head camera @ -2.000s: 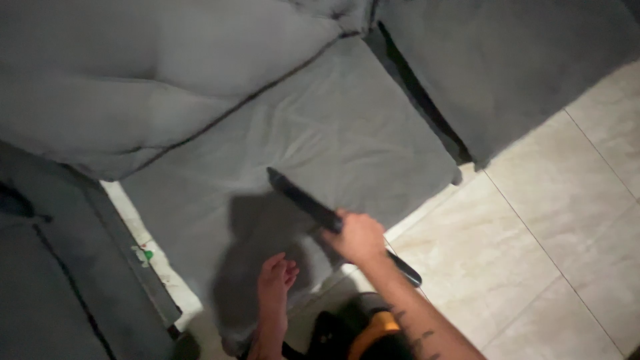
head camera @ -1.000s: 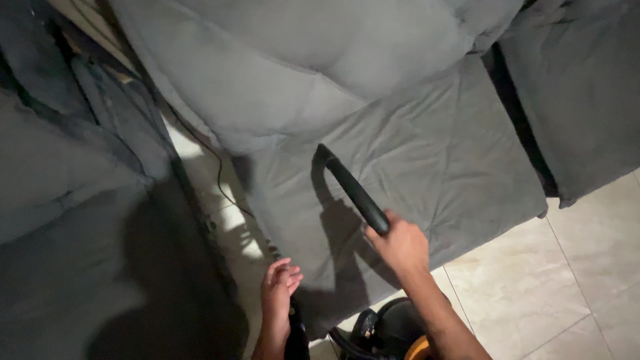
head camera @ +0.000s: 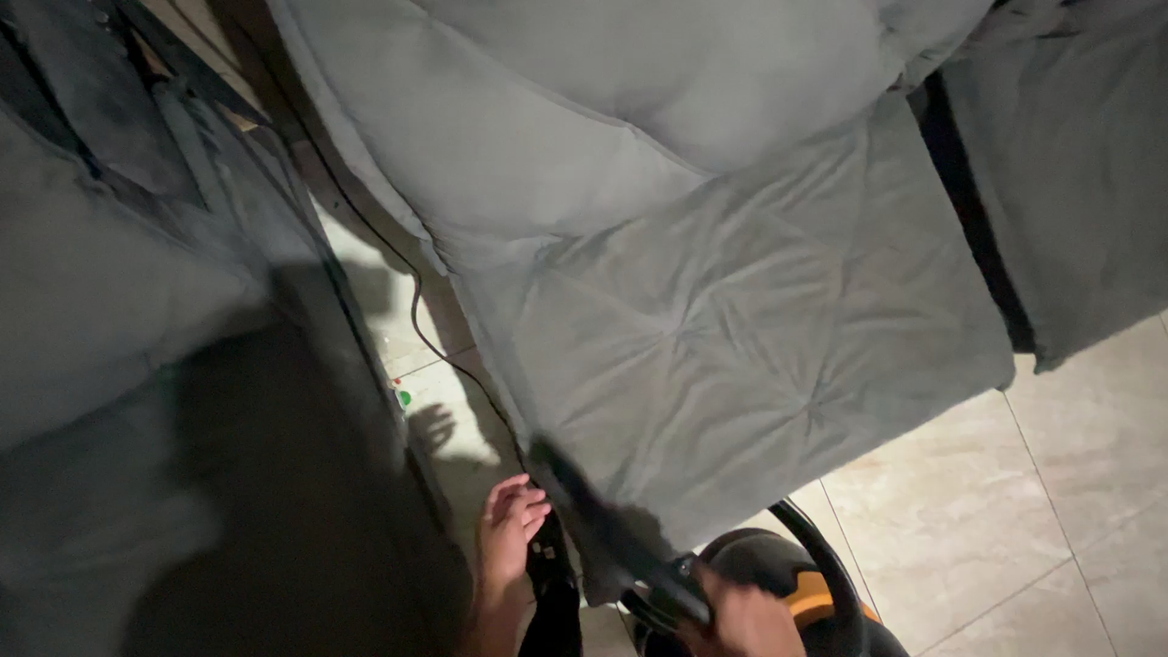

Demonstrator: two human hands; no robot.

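Observation:
My right hand (head camera: 744, 613), low in the head view, is closed around a black vacuum cleaner wand (head camera: 607, 525), blurred by motion. The wand's narrow tip lies over the front left corner of a grey tufted sofa seat cushion (head camera: 730, 338). Left of the wand, my left hand (head camera: 513, 525) is raised with its fingers loosely curled and nothing in it. Beside my right hand stands a black and orange vacuum cleaner body (head camera: 812, 593), with its black hose (head camera: 826, 538) curving over it.
A second grey sofa section (head camera: 119, 383) fills the left side. In the gap between, a thin black cable (head camera: 415, 310) runs along the tiled floor (head camera: 985, 511), near a small green object (head camera: 405, 398). Another grey seat (head camera: 1086, 201) is at the right, and a backrest cushion (head camera: 566, 109) at the top.
My right hand has drawn the wand down and left from the middle of the seat cushion to its front left corner. The view has shifted left, showing more of the gap and cable.

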